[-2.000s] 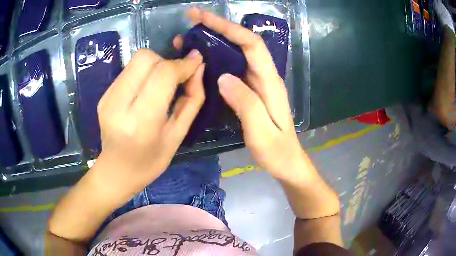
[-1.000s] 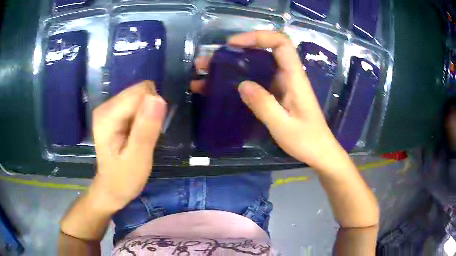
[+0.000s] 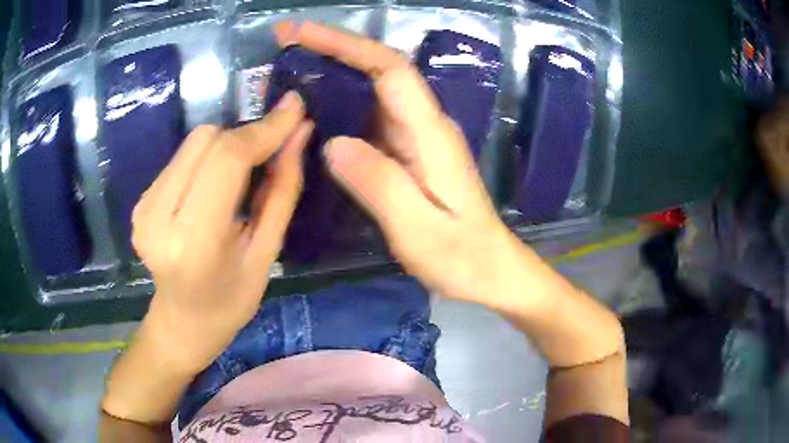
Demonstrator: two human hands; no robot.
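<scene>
My right hand (image 3: pixel 424 186) holds a dark purple phone case (image 3: pixel 333 95) by its sides, over the middle pocket of a clear blister tray (image 3: pixel 203 73). Its thumb lies over the case's face and its fingers curl round the far end. My left hand (image 3: pixel 216 199) has thumb and forefinger bent together at the case's upper left part, touching or just over it. The fingertips are blurred; whether they pinch something small cannot be told. The case's lower part is partly hidden. A white label strip (image 3: pixel 253 91) shows in the pocket beside the case.
More purple cases lie in pockets on the left (image 3: pixel 143 130) and on the right (image 3: pixel 558 130). The tray is on a green bench surface (image 3: pixel 666 104). The grey floor has a yellow line (image 3: pixel 597 245). Part of another person (image 3: pixel 774 138) is at the right edge.
The view has shifted, so the tray shows further left than one second ago. My left hand has come from beside the case back to its upper end. My right hand still holds the case.
</scene>
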